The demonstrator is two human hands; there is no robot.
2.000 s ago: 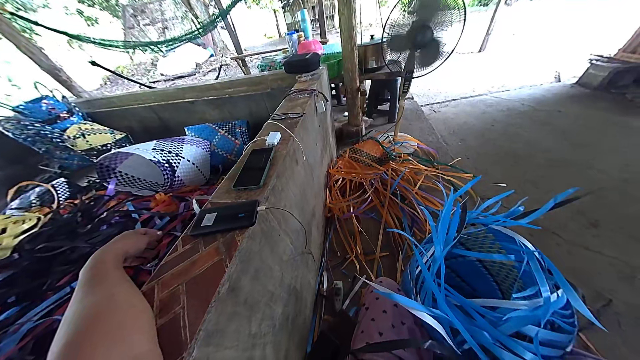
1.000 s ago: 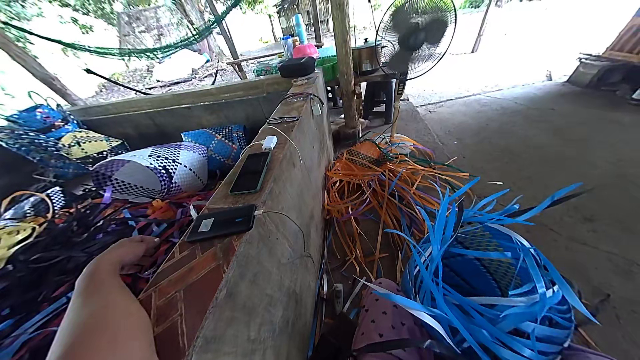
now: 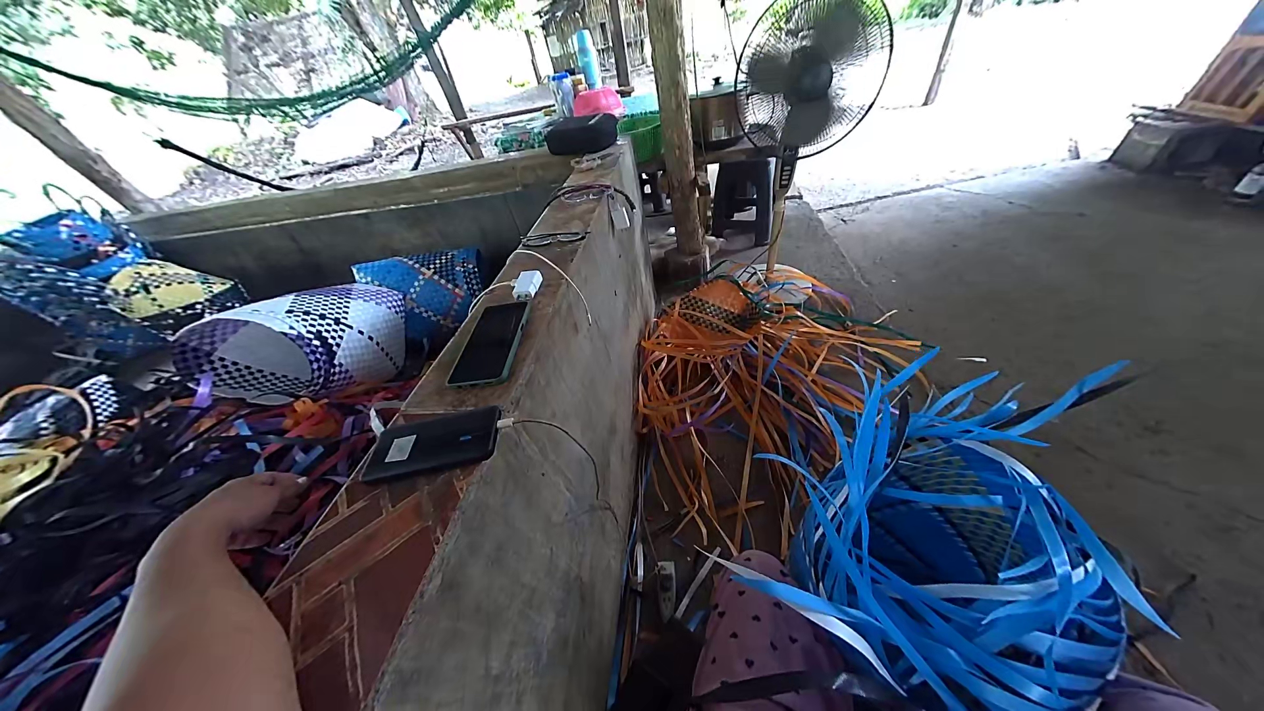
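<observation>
My left hand (image 3: pixel 259 509) reaches into a heap of dark, red and blue plastic strips (image 3: pixel 118 523) left of the low wall; its fingers are partly hidden and I cannot tell whether they grip a strip. My right hand is out of view. A half-woven blue plastic basket (image 3: pixel 968 553) with long loose strips rests by my knee (image 3: pixel 760 632) at the lower right. Beyond it, an orange woven piece (image 3: pixel 716 306) with spread strips lies on the ground. Finished-looking woven baskets, one purple and white (image 3: pixel 296 341), one blue (image 3: pixel 425 286), lie behind the heap.
A concrete wall (image 3: pixel 553 444) runs forward between heap and basket. On it lie a smartphone (image 3: pixel 490 343), a black device with a cable (image 3: pixel 432 444), a white adapter (image 3: pixel 527 284) and a black case (image 3: pixel 582 133). Past it stand a wooden post (image 3: pixel 677 128), a fan (image 3: pixel 812 74) and a plastic stool (image 3: pixel 743 197).
</observation>
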